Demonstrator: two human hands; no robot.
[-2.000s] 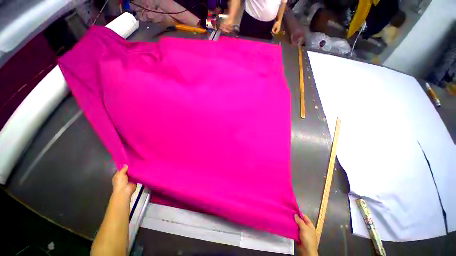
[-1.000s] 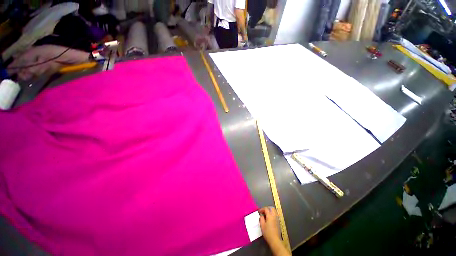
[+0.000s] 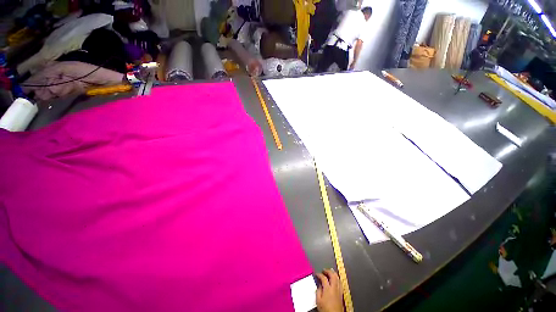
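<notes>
The bright pink fabric (image 3: 164, 201) covers the left half of the table, with soft folds at its left and its near edge cut off by the picture. A white paper corner (image 3: 304, 294) shows at its near right corner. My right hand (image 3: 330, 292) is at the bottom, its fingertips beside that paper and the fabric corner; whether they grip anything cannot be told. My left hand is out of the picture. A long yellow ruler (image 3: 330, 222) lies just right of my right hand.
Large white pattern sheets (image 3: 390, 152) lie at right, with a speckled stick (image 3: 390, 233) on their near corner. A second, orange ruler (image 3: 267, 114) lies farther away. The end cutter (image 3: 144, 72) stands at the far left. A person in a white shirt (image 3: 345, 35) is beyond the table.
The view has turned right. My left hand has left the picture. My right hand, earlier on the fabric corner, is now beside the paper corner. The person beyond the table has moved right.
</notes>
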